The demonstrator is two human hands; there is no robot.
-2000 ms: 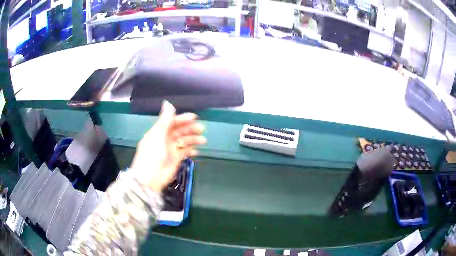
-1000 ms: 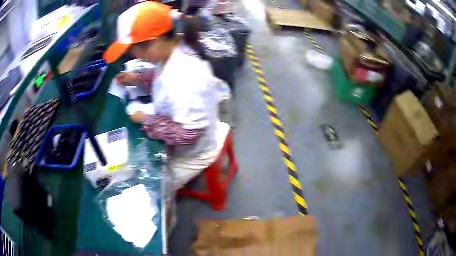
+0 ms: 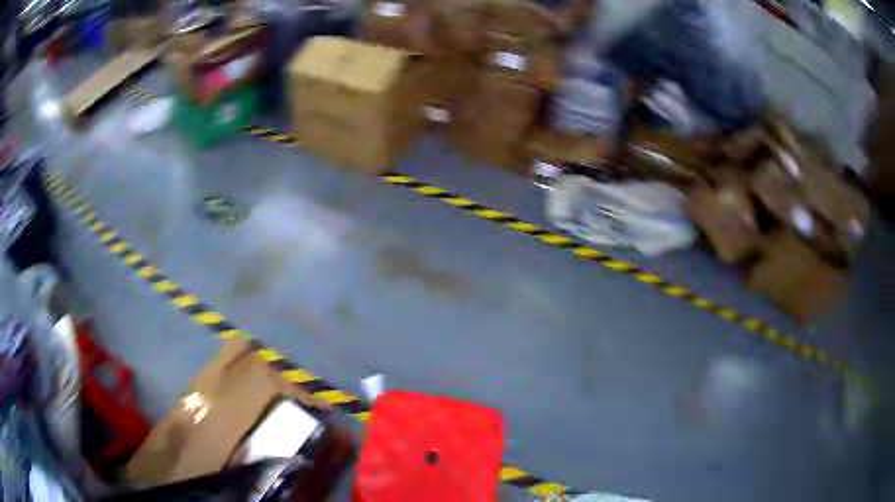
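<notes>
No hand shows in the frame, which is blurred. Nearest in front of me is a bright red plastic stool point(image 3: 430, 446) at the bottom centre, its square top with a small dark hole. Left of it on the floor stands an open brown shipping carton point(image 3: 211, 407) with a raised flap. A white sheet or flat piece point(image 3: 283, 431) and dark items lie in the carton's opening; blur hides what they are.
Yellow-black floor tape point(image 3: 157, 279) runs past the carton and stool; a second line point(image 3: 589, 253) crosses farther off. Beyond it are a closed carton point(image 3: 345, 103), a green bin point(image 3: 211, 113), piled cartons and white bags point(image 3: 618, 211). Another red stool point(image 3: 103, 392) stands at left.
The view has swung right, from the bench, then the seated neighbour in an orange cap, to the floor aisle. My hand, seen over the bench earlier, is out of view.
</notes>
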